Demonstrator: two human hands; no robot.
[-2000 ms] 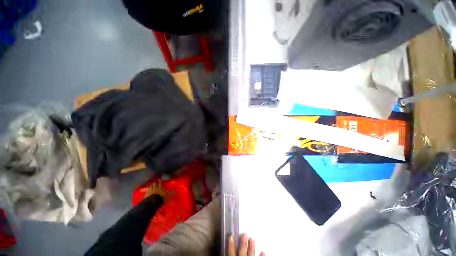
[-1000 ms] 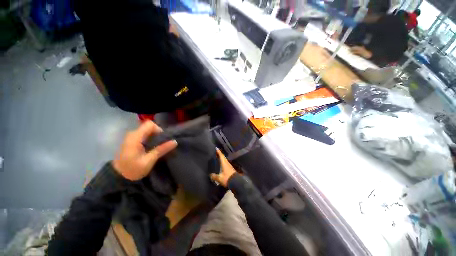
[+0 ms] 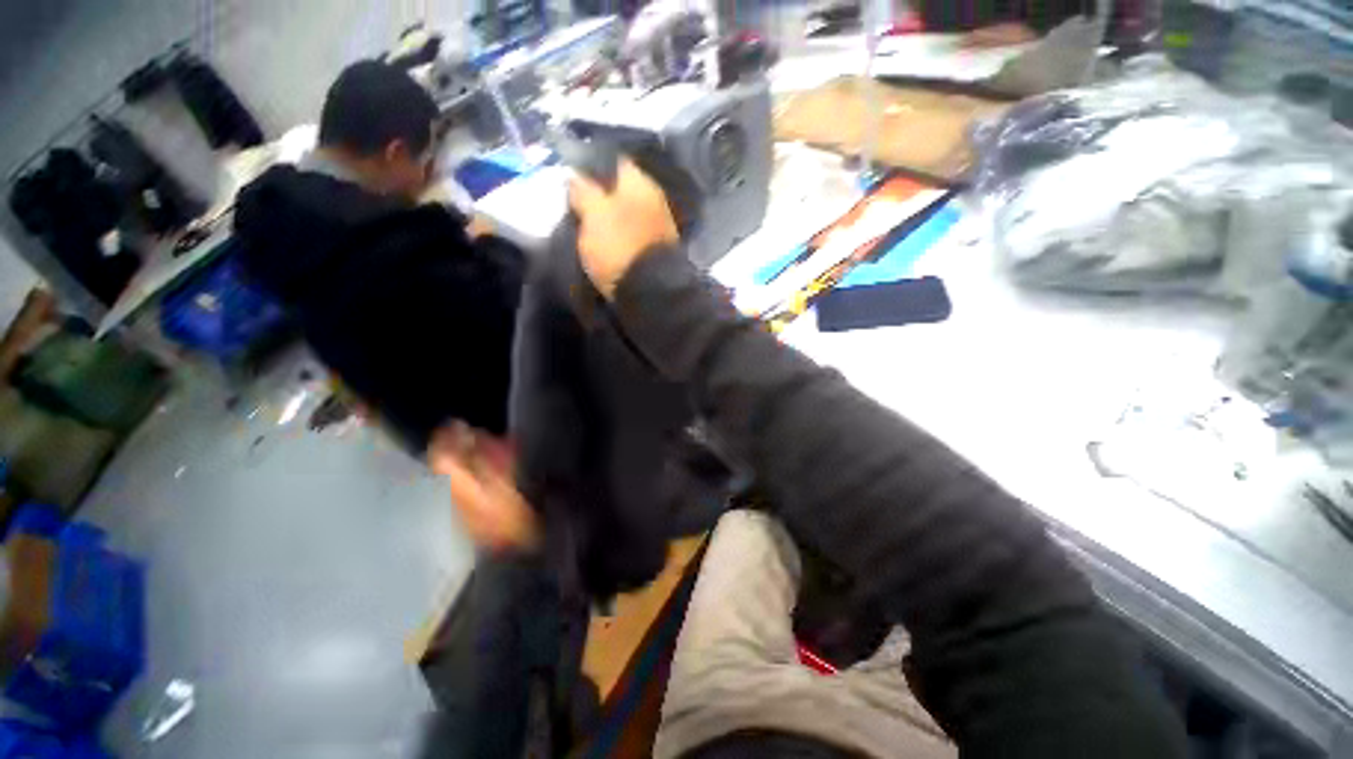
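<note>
A dark charcoal fabric piece (image 3: 594,400) hangs in front of me, between my lap and the table edge. My right hand (image 3: 623,223) is raised and grips its upper end near the sewing machine (image 3: 727,148). My left hand (image 3: 487,489) is lower, at the fabric's left side, and blurred; whether its fingers hold the cloth is unclear. The lower part of the fabric hangs over the tan carton (image 3: 638,638). A small black flat piece (image 3: 883,304) lies on the table.
A person in black (image 3: 386,282) sits at the left front. The white table (image 3: 1024,386) runs along my right, with orange and blue packaging (image 3: 890,223) and a bulging plastic bag (image 3: 1128,208). Blue crates (image 3: 89,615) stand on the floor at far left.
The view has tilted up and shows more of the room. My right hand has moved up with the fabric, which now hangs lengthwise. My left hand has dropped lower relative to it.
</note>
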